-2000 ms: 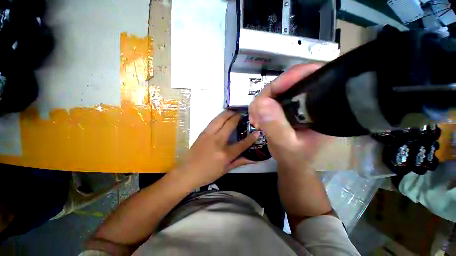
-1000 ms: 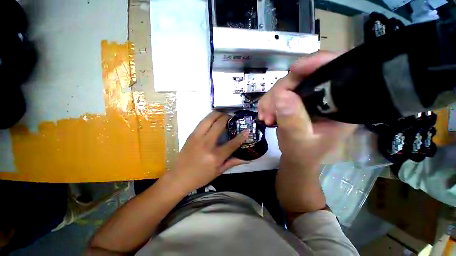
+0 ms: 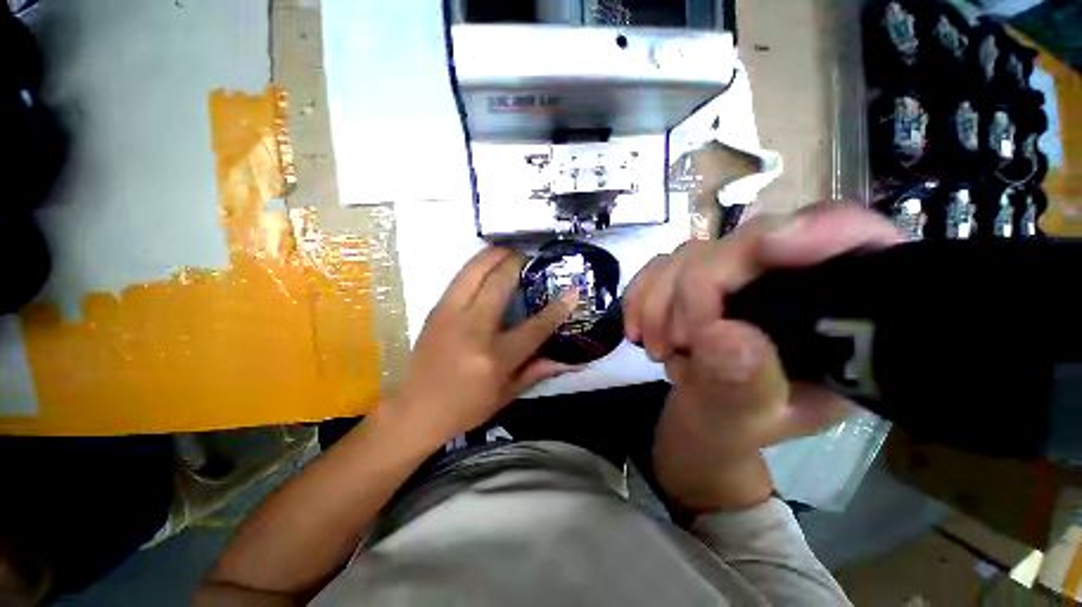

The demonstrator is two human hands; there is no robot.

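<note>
My left hand (image 3: 475,332) holds a round black housing unit (image 3: 572,301) from its left side, with fingers on its rim and one fingertip on the silvery inner part. The unit's open side faces up; thin red wire shows at its lower edge. My right hand (image 3: 742,320) grips a thick black power screwdriver (image 3: 937,344), which lies sideways across the right of the view, blurred. The driver's tip is hidden by my fingers, just right of the unit. I cannot tell whether it touches the unit.
The screw feeder (image 3: 581,83) stands just beyond the unit, with white paper (image 3: 392,101) to its left. A crumpled white cloth (image 3: 753,148) lies right of it. Rows of black units (image 3: 963,131) fill a clear tray at right. Dark units (image 3: 30,178) stand at far left. Orange tape covers the table edge.
The view has shifted, so the feeder appears further left. The driver has swung lower, uncovering the rows of black units and the cloth. My left hand still holds the unit.
</note>
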